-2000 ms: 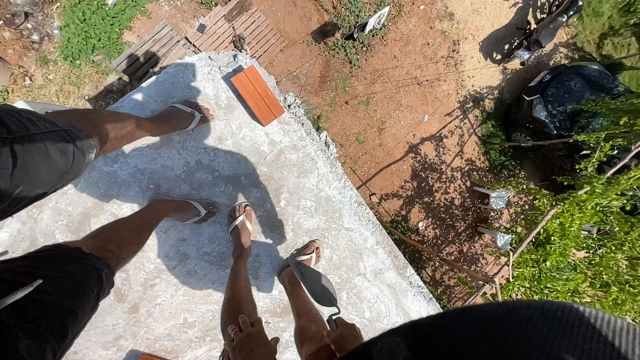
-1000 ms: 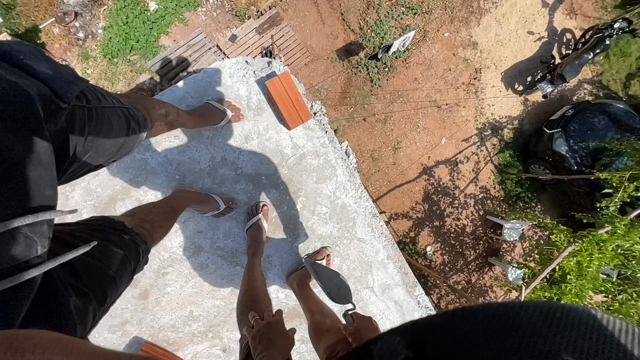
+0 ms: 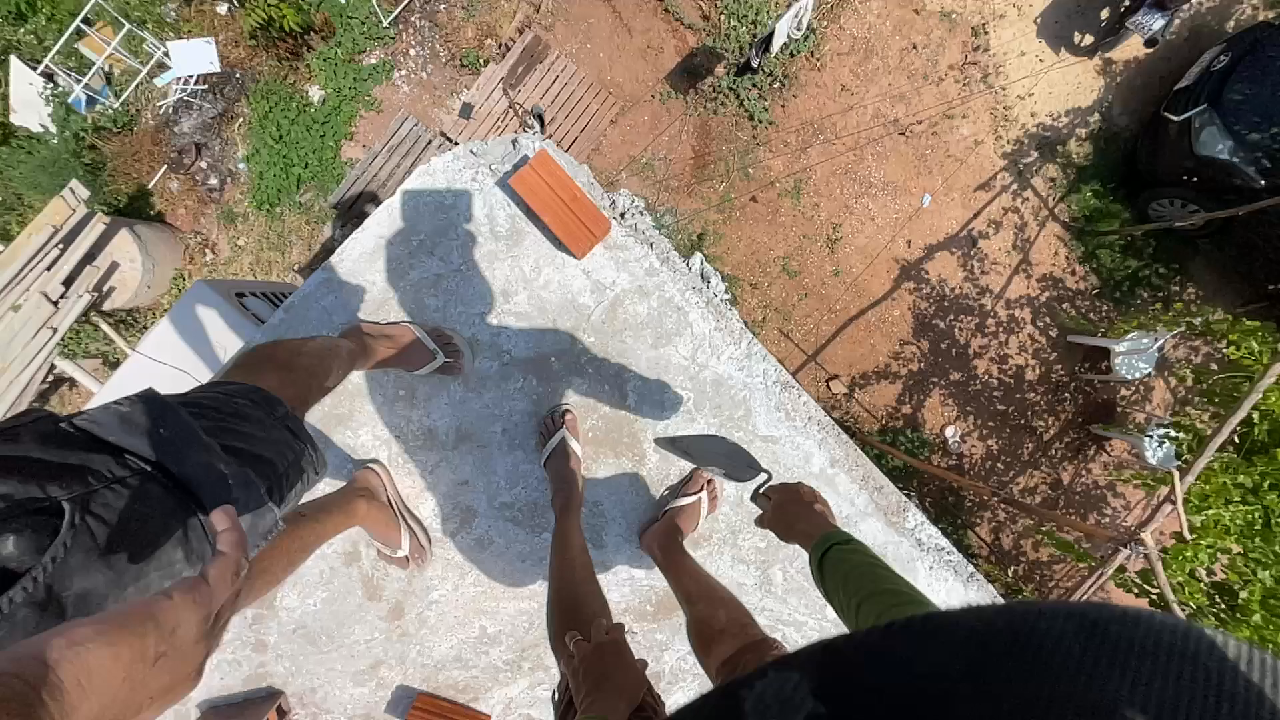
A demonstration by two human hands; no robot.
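Note:
My right hand (image 3: pixel 797 514) is closed on the handle of a pointed masonry trowel (image 3: pixel 710 456). The grey blade lies in front of my right foot (image 3: pixel 692 502), above the pale concrete slab (image 3: pixel 780 590). At the bottom, my left hand (image 3: pixel 603 665), with a ring on a finger, rests on my left leg near the knee and holds nothing. My left foot (image 3: pixel 562 440), in a white flip-flop, stands on the slab. A red hollow clay brick (image 3: pixel 560 204) lies near the slab's far corner. Parts of two more bricks (image 3: pixel 445 707) (image 3: pixel 255 707) show at the bottom edge.
Another person in black shorts (image 3: pixel 170 460) stands at left, a bare hand (image 3: pixel 225 560) beside the shorts. Beyond the slab's rough edge (image 3: pixel 715 280) is a drop to red ground with a pallet (image 3: pixel 560 100), plastic chairs (image 3: pixel 1130 355) and a car (image 3: pixel 1225 130). Wooden poles (image 3: pixel 1000 490) run at right.
My right hand has moved the trowel forward from beside my right foot, and its green sleeve now shows. The other person's hand has come into view at lower left.

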